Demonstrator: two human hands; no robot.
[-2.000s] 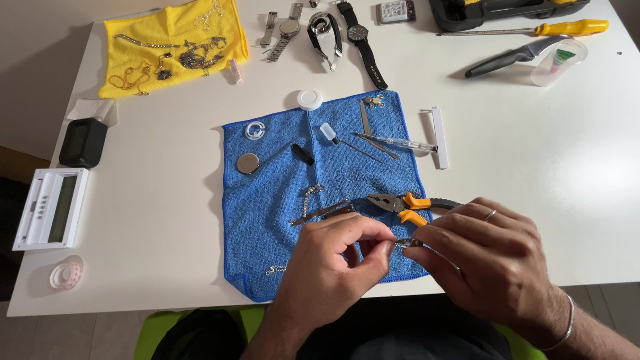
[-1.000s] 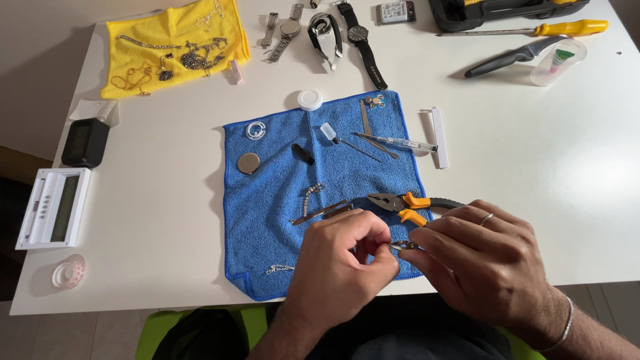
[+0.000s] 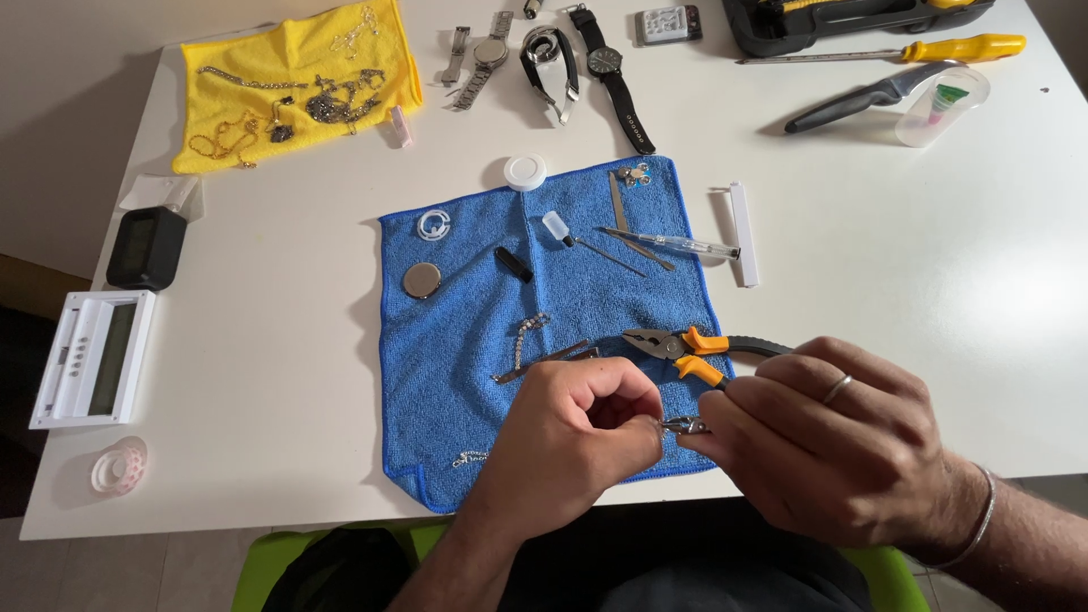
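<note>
Over the lower right of the blue cloth (image 3: 476,331), my left hand (image 3: 578,433) pinches something tiny between thumb and forefinger; the fingers hide most of it. My right hand (image 3: 841,442), with a ring on one finger, grips a small metal tool with narrow jaws (image 3: 682,424), whose tip meets the left fingertips. Just beyond my hands lie combination pliers (image 3: 659,342) with orange and black handles. A chain bracelet (image 3: 519,342) and metal tweezers (image 3: 557,357) rest left of the pliers. Farther up are a clear-handled screwdriver (image 3: 680,244), a black cap (image 3: 513,264) and a round metal disc (image 3: 422,280).
A yellow cloth (image 3: 246,51) with chains lies at the far left. Several watches, one with a black strap (image 3: 604,61), line the back. A yellow-handled screwdriver (image 3: 960,48) and a knife (image 3: 850,102) lie back right. A white digital device (image 3: 93,357) sits near the left edge.
Both hands stay close together over the cloth's lower right, with only small shifts of the fingers. The things lying on the cloth have not moved.
</note>
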